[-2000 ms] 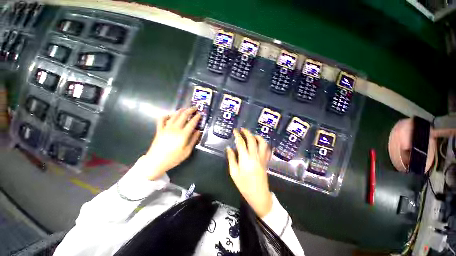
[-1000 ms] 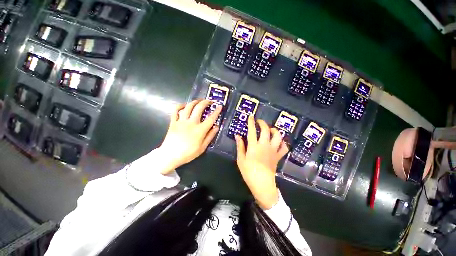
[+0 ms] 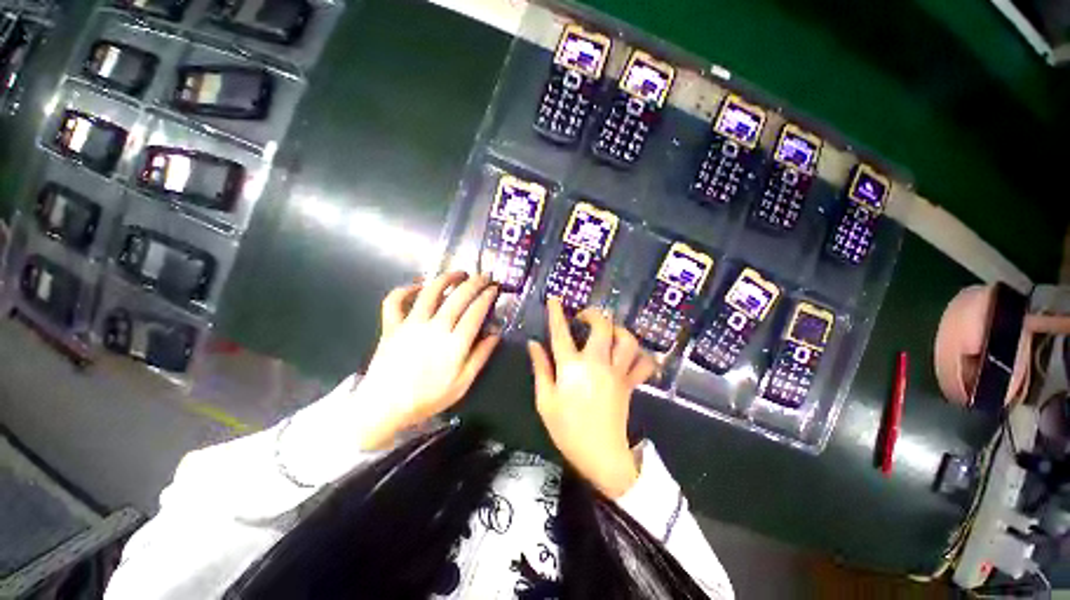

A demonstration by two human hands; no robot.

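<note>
A clear plastic tray (image 3: 467, 193) holds several black keypad phones face up in two rows, most with lit screens. My left hand (image 3: 425, 355) rests at the tray's near left corner, fingertips at the lower end of the near row's leftmost phone (image 3: 513, 234). My right hand (image 3: 590, 393) has its index fingertip on the lower keys of the second phone (image 3: 580, 256) in that row. Its other fingers are bent over the tray's near edge. Neither hand holds anything.
Another clear tray (image 3: 261, 158) of black phones, face down, lies at the left. A red pen (image 3: 895, 413) lies right of the phone tray. Beyond it are a pink fan (image 3: 964, 345), a small black block (image 3: 955, 472) and a power strip (image 3: 997, 516) with cables.
Both hands have moved towards the near ends of the two left phones, uncovering more of their keys. My right hand no longer covers the third phone's keypad. The view has shifted slightly.
</note>
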